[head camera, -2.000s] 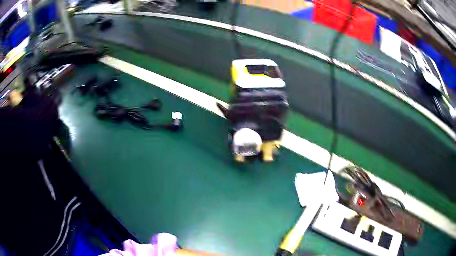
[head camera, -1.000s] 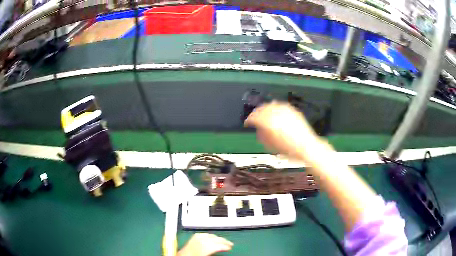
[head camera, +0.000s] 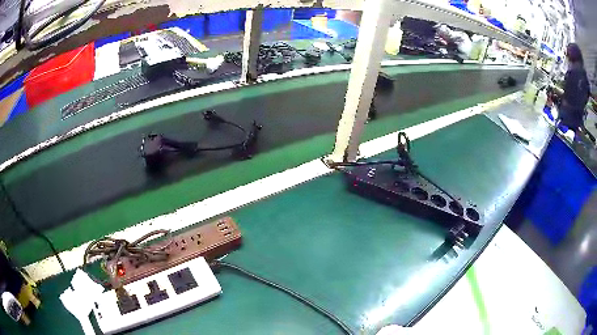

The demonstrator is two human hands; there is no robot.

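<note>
Neither my left hand nor my right hand can be made out. A small pale shape at the bottom edge is too cut off to identify. The white three-gang strip lies at the lower left, with a dark piece in its left outlet. The brown power strip lies behind it, with tangled cord on top and a red lit switch. A black corded unit lies on the dark conveyor belt, its cable stretched right. A long black power strip lies by the post, its cord looped over it.
A white pad touches the white strip's left side. The yellow-and-black device is cut off at the left edge. A metal post stands at the belt's edge. A white surface is at lower right. A person stands far right.
The view has swung right. My right hand, over the belt a second ago, and my left hand, beside the white strip, are gone from view. The black unit lies on the belt with no hand on it.
</note>
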